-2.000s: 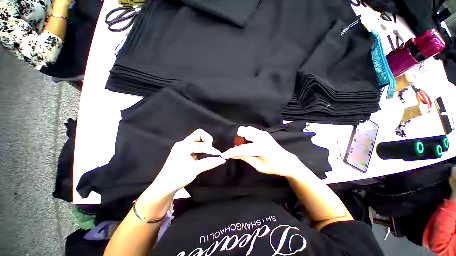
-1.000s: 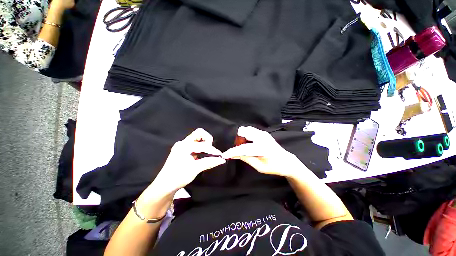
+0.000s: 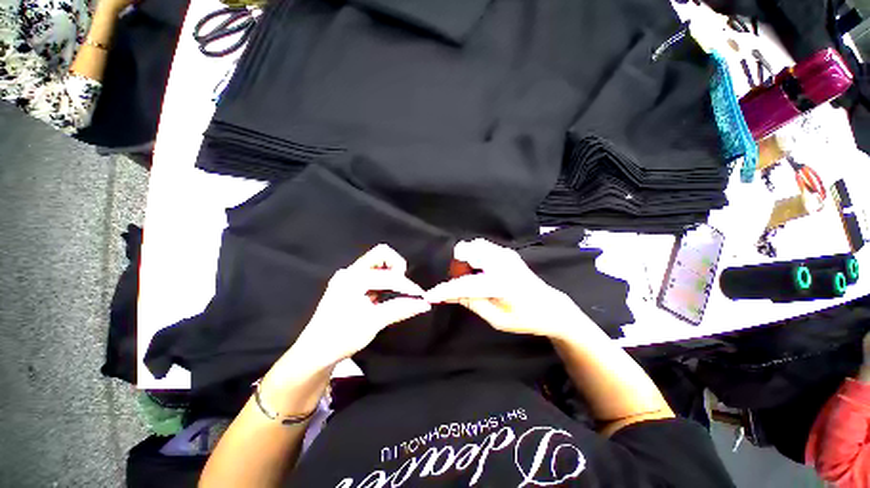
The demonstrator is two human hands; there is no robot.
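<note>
A loose black garment piece (image 3: 296, 224) lies crumpled over the near part of the table and its front edge. My left hand (image 3: 358, 305) and my right hand (image 3: 501, 291) meet over it, fingertips touching. Both pinch a bit of the black cloth between thumb and fingers. A small red-orange spot shows at a finger of my right hand. No needle or thread can be made out at the fingertips.
Beyond lies a stack of black garments (image 3: 429, 86). On the right are a smartphone (image 3: 691, 274), thread cones (image 3: 782, 279), red-handled scissors (image 3: 810, 184), a blue pouch (image 3: 731, 114) and a magenta bottle (image 3: 799, 92). Large scissors (image 3: 224, 32) lie far left. People's arms show at both sides.
My hands and the cloth between them have hardly moved. The view has shifted very slightly. The other person's arm at the top left has moved a little toward the left.
</note>
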